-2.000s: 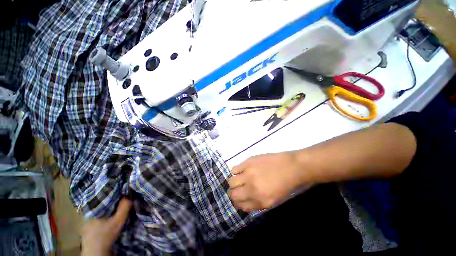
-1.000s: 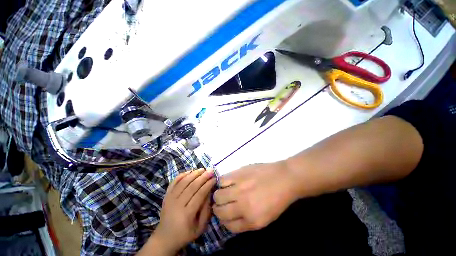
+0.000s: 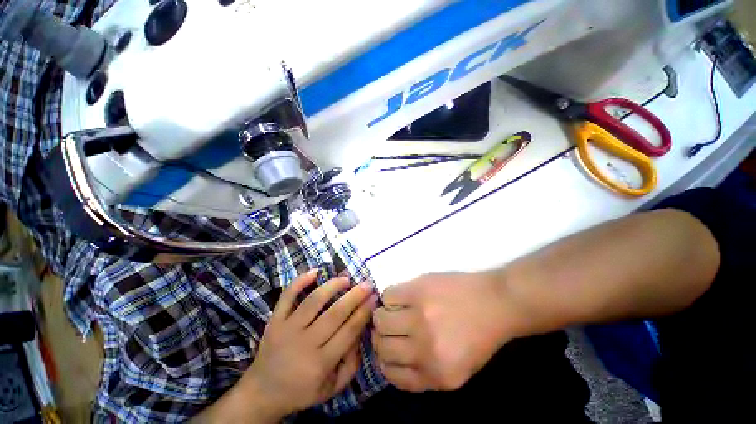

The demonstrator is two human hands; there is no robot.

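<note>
The plaid shirt piece [image 3: 166, 310] lies under the needle end of the white sewing machine [image 3: 348, 50] and spreads to the left and behind it. My left hand [image 3: 311, 344] lies on the cloth in front of the needle area, fingers slightly spread and fingertips near the fabric edge. My right hand [image 3: 439, 331] is closed at the cloth's right edge, thumb and fingers pinching it beside my left fingertips. The presser foot area is partly hidden by the machine head.
Scissors [image 3: 617, 145] with red and yellow handles lie on the white table right of the machine. Thread snips [image 3: 489, 170], dark tweezers [image 3: 427, 161] and a flat black rectangle, perhaps a phone [image 3: 452, 116], lie near the machine arm. A thin cable [image 3: 714, 108] is at the far right.
My left hand has come from the lower left of the cloth to its edge beside my right hand. My right hand stays at the edge. The camera view has shifted.
</note>
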